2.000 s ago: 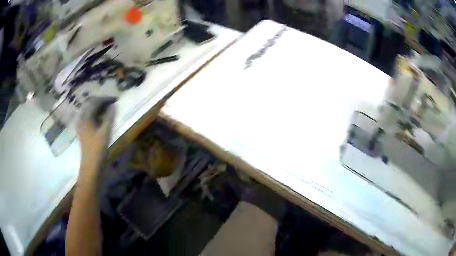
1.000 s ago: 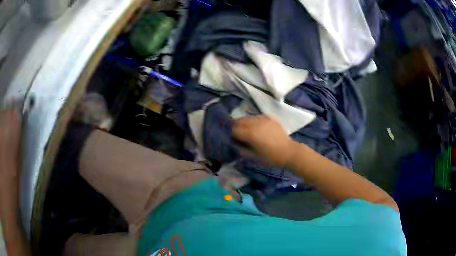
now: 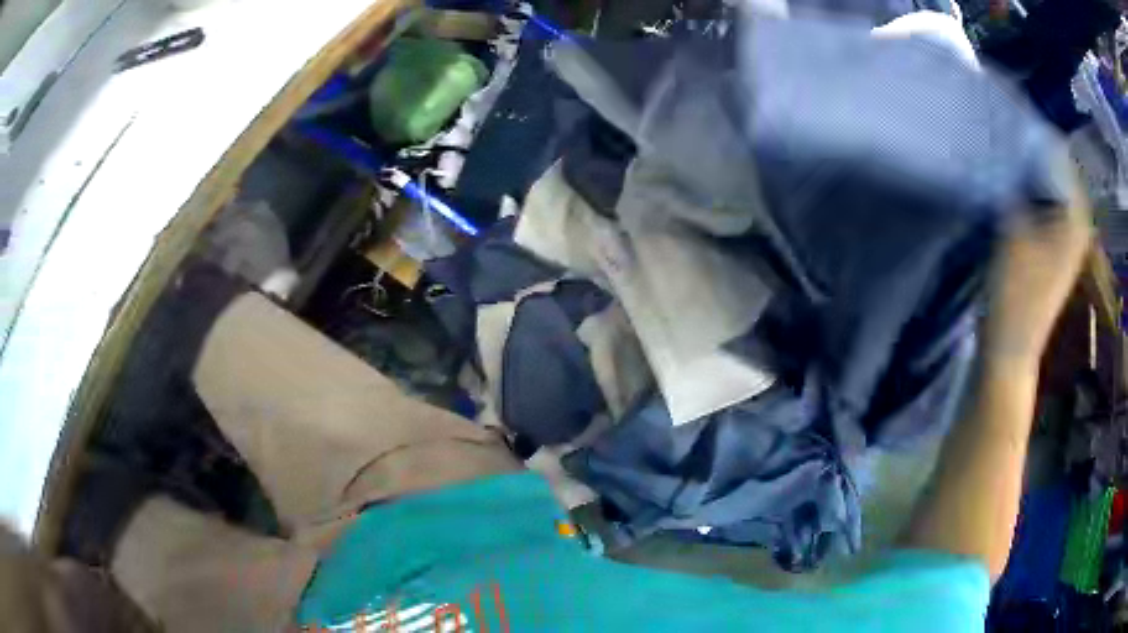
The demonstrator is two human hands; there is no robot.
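Observation:
My right hand [image 3: 1043,241] is at the right, blurred, gripping the edge of a blue-grey trouser garment [image 3: 866,161] and holding it raised. The garment's upper part is blurred and it hangs over a pile of similar blue-grey garments [image 3: 730,476]. Pale pocket bags [image 3: 699,334] lie loose on the pile. My fingers are partly hidden by the cloth. A blurred brown shape in the lower left corner may be part of my left arm; my left hand cannot be made out.
A white machine table [image 3: 74,235] with a wooden edge curves along the left, with black snips [image 3: 161,47] on it. My legs are beside it. A green bundle [image 3: 424,89] and a blue bar [image 3: 433,204] are beyond the table edge.
My right hand has moved from the middle of the pile to the far right, lifting a garment with it. The view has shifted slightly, and snips now show on the table.

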